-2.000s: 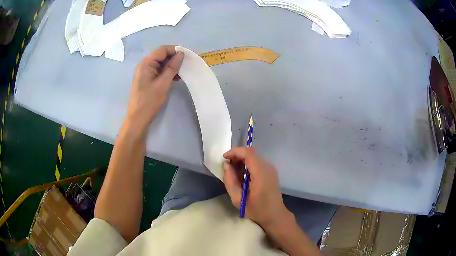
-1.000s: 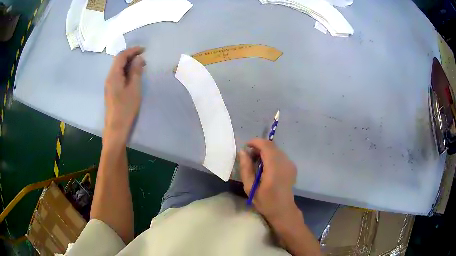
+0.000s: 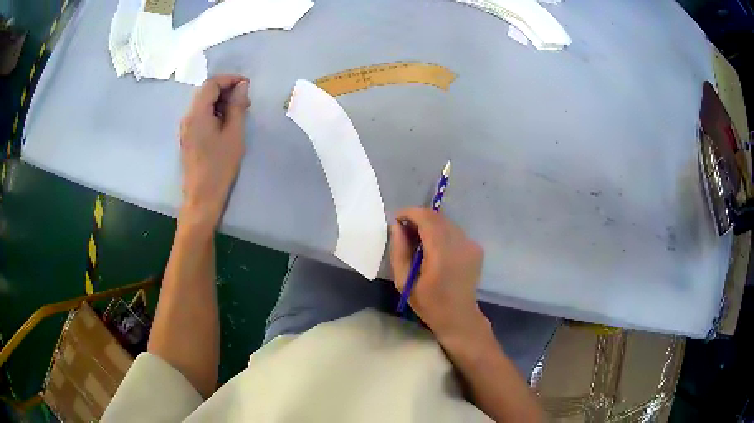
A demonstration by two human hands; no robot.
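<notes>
A curved white collar piece lies on the grey-blue table, its lower end at the near edge. Its upper end overlaps the left end of a tan-brown curved marking template with handwriting. My left hand is left of the collar piece, not touching it, its fingers curled together; I see nothing in them. My right hand is just right of the collar piece's lower end. It holds a blue-purple patterned pencil with the pale end pointing up and away.
A loose pile of white collar pieces with a small brown card is at the far left. A stack of collar pieces is at the far middle. An iron stands at the right edge. Taped cardboard is below right.
Both hands have let go of the collar piece, which now lies on the table. My left hand has moved left, and my right hand has moved slightly right, still with the pencil.
</notes>
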